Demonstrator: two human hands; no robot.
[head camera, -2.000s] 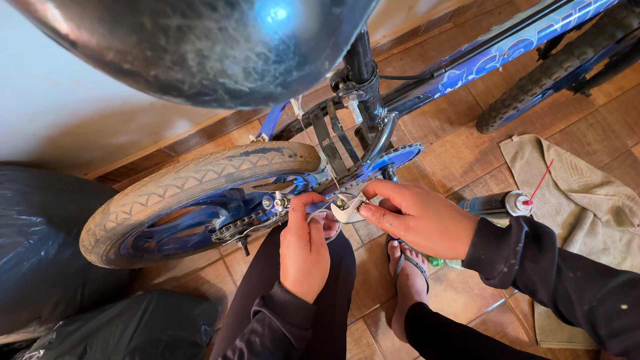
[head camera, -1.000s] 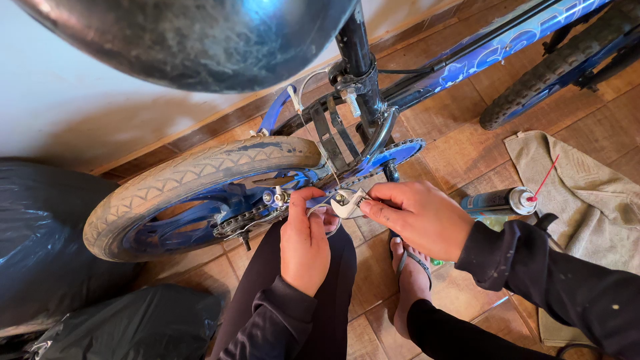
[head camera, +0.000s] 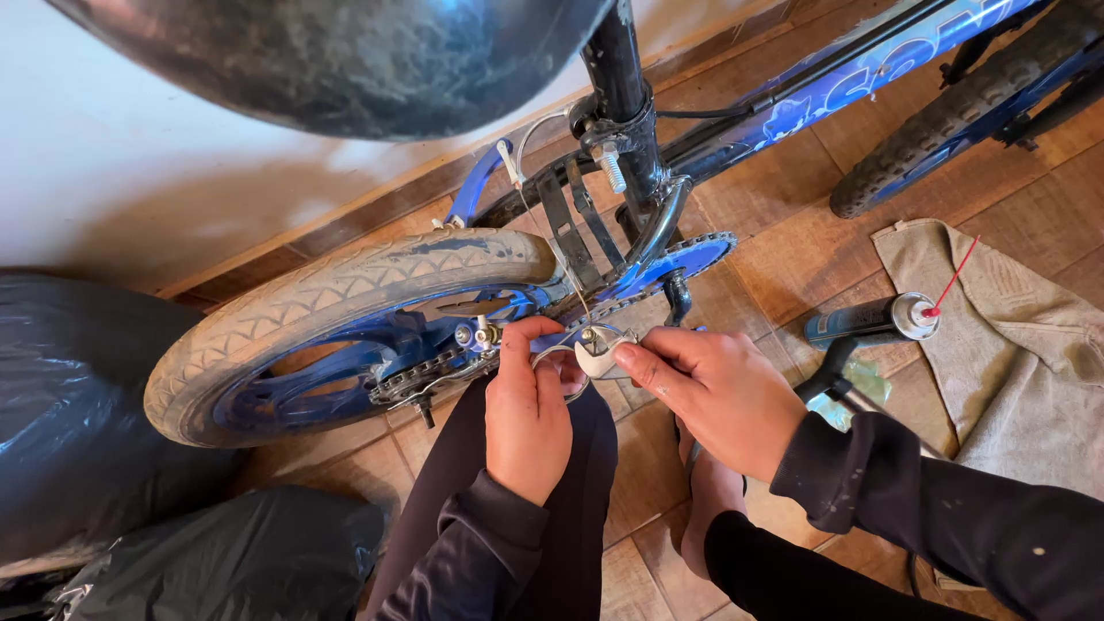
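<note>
My right hand (head camera: 716, 388) grips an adjustable wrench (head camera: 604, 355), its jaws at a small bolt (head camera: 589, 335) where a thin brake cable (head camera: 561, 259) comes down. Just left of the jaws, my left hand (head camera: 530, 405) has its fingers closed at the blue brake arm, with a loop of cable by the fingertips; what exactly they pinch is partly hidden. Behind my hands stands a blue bicycle, with its dusty rear tire (head camera: 345, 276), chain and blue chainring (head camera: 690, 259). A second blue brake arm (head camera: 474, 185) stands up on the tire's far side.
The bicycle's black saddle (head camera: 362, 60) hangs over the upper left, near the wall. Black plastic bags (head camera: 224, 552) lie at the left. At the right, a spray can (head camera: 871, 319) with a red straw stands by a beige cloth (head camera: 1018, 362). The front tire (head camera: 949, 112) is at upper right.
</note>
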